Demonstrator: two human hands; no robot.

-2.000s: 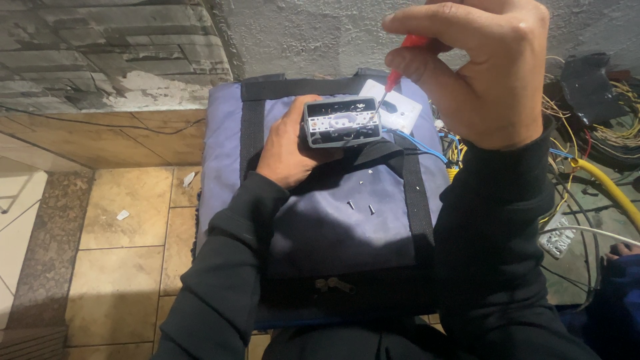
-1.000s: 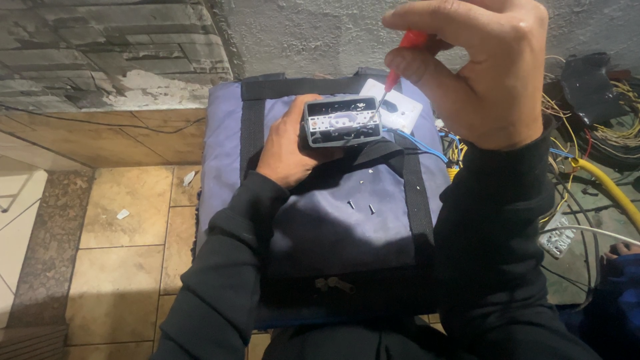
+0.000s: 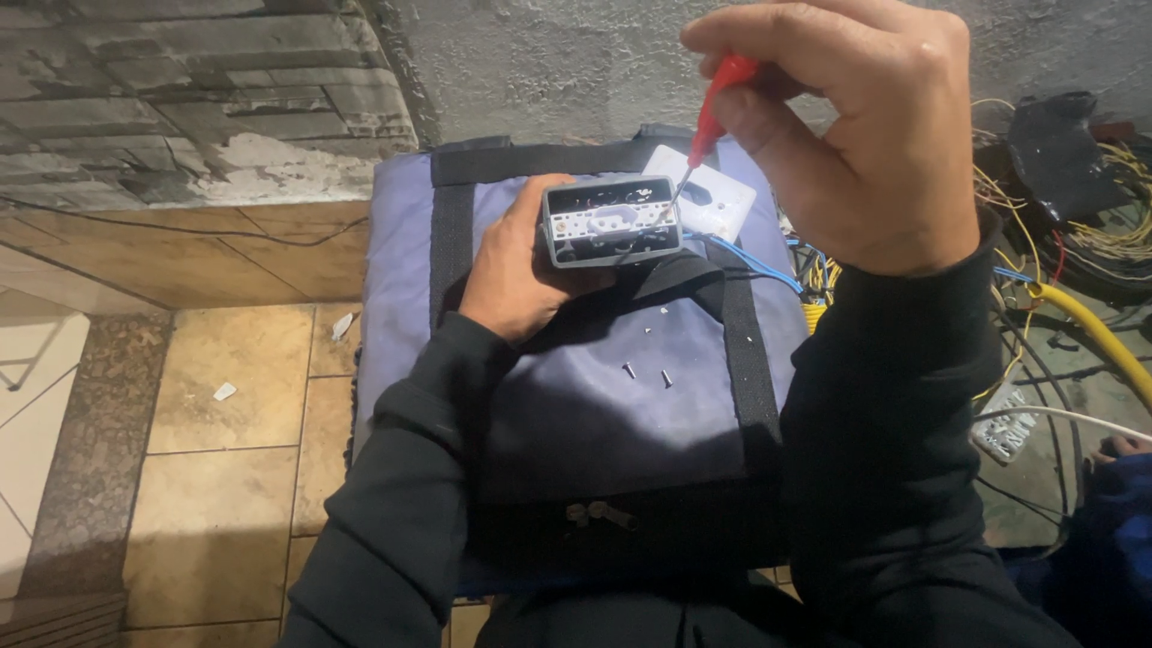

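Note:
My left hand (image 3: pixel 522 265) is closed around a grey rectangular electrical box (image 3: pixel 616 261), its open side facing up. Across the box runs a white perforated mounting strap with an outlet module (image 3: pixel 614 220). From above right, my right hand (image 3: pixel 846 126) grips a screwdriver by its red handle (image 3: pixel 715 108); the tip meets the strap's right end. Behind the box lies a white cover plate (image 3: pixel 720 207) with an oblong opening. Blue wires (image 3: pixel 751 261) run right from the box. Two small screws (image 3: pixel 667 378) rest on the purple-grey fabric bag (image 3: pixel 576 423) below.
Yellow, black and other cables (image 3: pixel 1098 207) tangle at the right by a yellow conduit (image 3: pixel 1093 333). A person's hand (image 3: pixel 1129 447) and blue sleeve show at the lower right edge. A rough grey wall (image 3: pixel 558 72) rises behind the bag; floor tiles (image 3: pixel 216 531) lie left.

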